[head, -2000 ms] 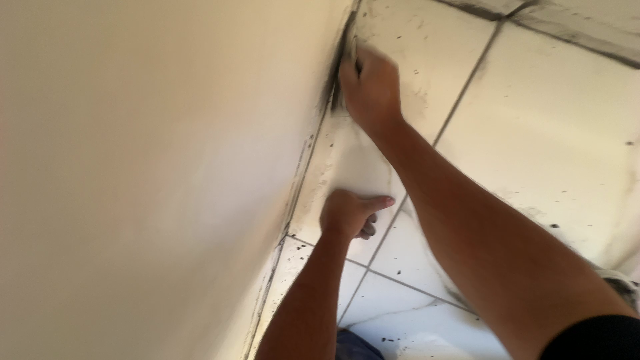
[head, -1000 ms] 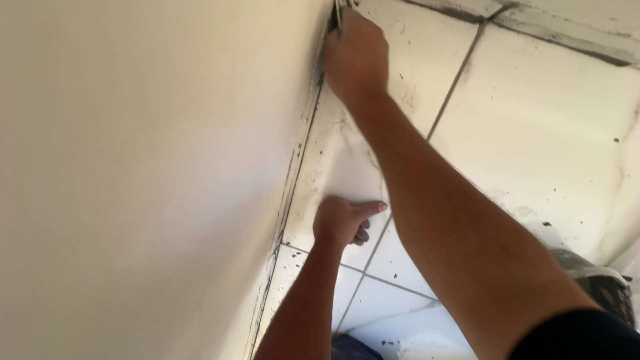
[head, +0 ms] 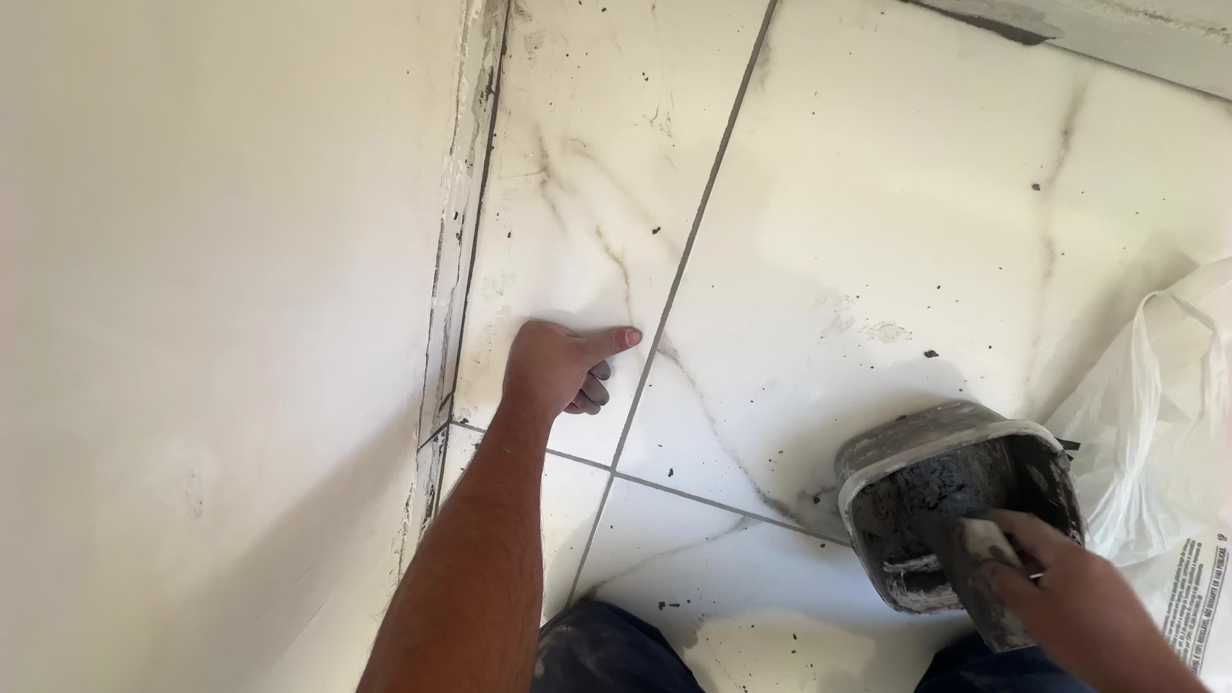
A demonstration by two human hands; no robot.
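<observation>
My left hand [head: 561, 368] rests on the marble-look floor tiles [head: 808, 241], its fingers curled under and the thumb stretched out; nothing shows in it. At the lower right, my right hand [head: 1054, 587] grips a flat, grout-smeared float or spreader [head: 982, 577], whose far end reaches into a plastic tub [head: 895, 462]. Dark grout coats the inside of the tub. A dark line of grout [head: 478, 207] runs along the joint between the tiles and the wall skirting. Grey joints [head: 700, 207] cross the floor.
The pale wall [head: 231, 269] fills the left side. A white plastic bag [head: 1145, 414] bearing print lies right of the tub. Dark crumbs dot the tiles. A grout-smeared ledge [head: 1136, 38] crosses the top right. My knees [head: 616, 650] are at the bottom edge.
My right hand has moved from the joint beside the wall at the top down to the tub at the lower right. The left hand stays on the floor.
</observation>
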